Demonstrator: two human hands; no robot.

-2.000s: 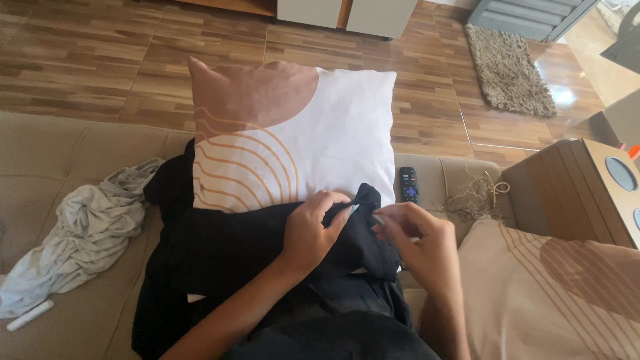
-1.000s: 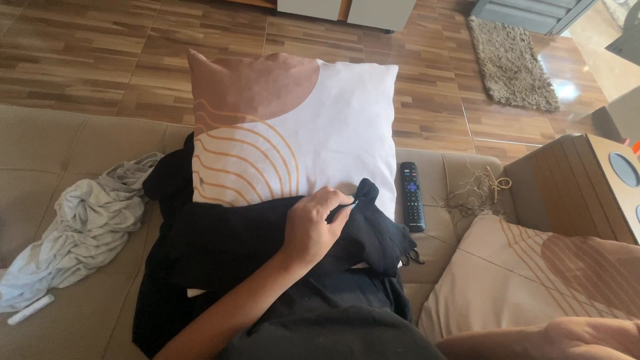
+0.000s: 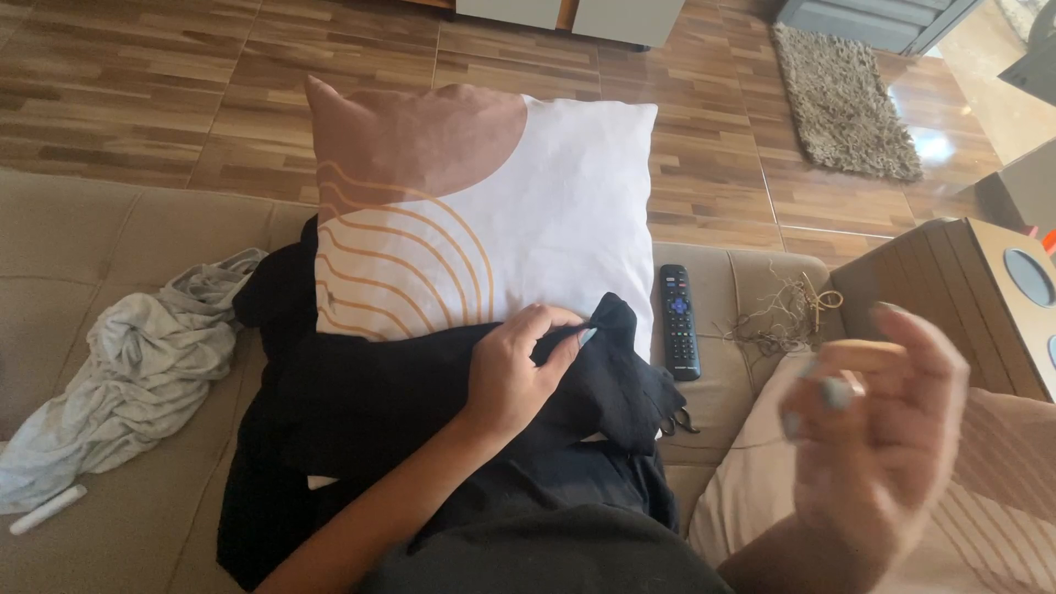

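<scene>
My left hand [image 3: 528, 363] pinches a fold of black fabric [image 3: 388, 396] between thumb and fingertips. That fabric lies over my lap and across the lower part of a white and brown cushion [image 3: 569, 190] with orange curved lines. To the right, my right hand [image 3: 874, 437] is raised and blurred, its fingers curled, above a second patterned cushion [image 3: 751, 478]; whether it holds something small, such as a needle, cannot be made out. A dark handle-like loop, perhaps of scissors [image 3: 681, 422], pokes out at the black fabric's right edge.
On the beige sofa [image 3: 157, 223] lie a crumpled grey cloth [image 3: 148, 363] and a white stick-like item [image 3: 48, 510] at left. A black remote control [image 3: 679, 322] and tangled threads [image 3: 784, 313] lie right of the cushion. A wooden box-like armrest [image 3: 940, 289] stands at far right.
My right hand was at the black fabric beside the left, then low at the right edge; now it is raised over the second cushion. My left hand keeps its pinch.
</scene>
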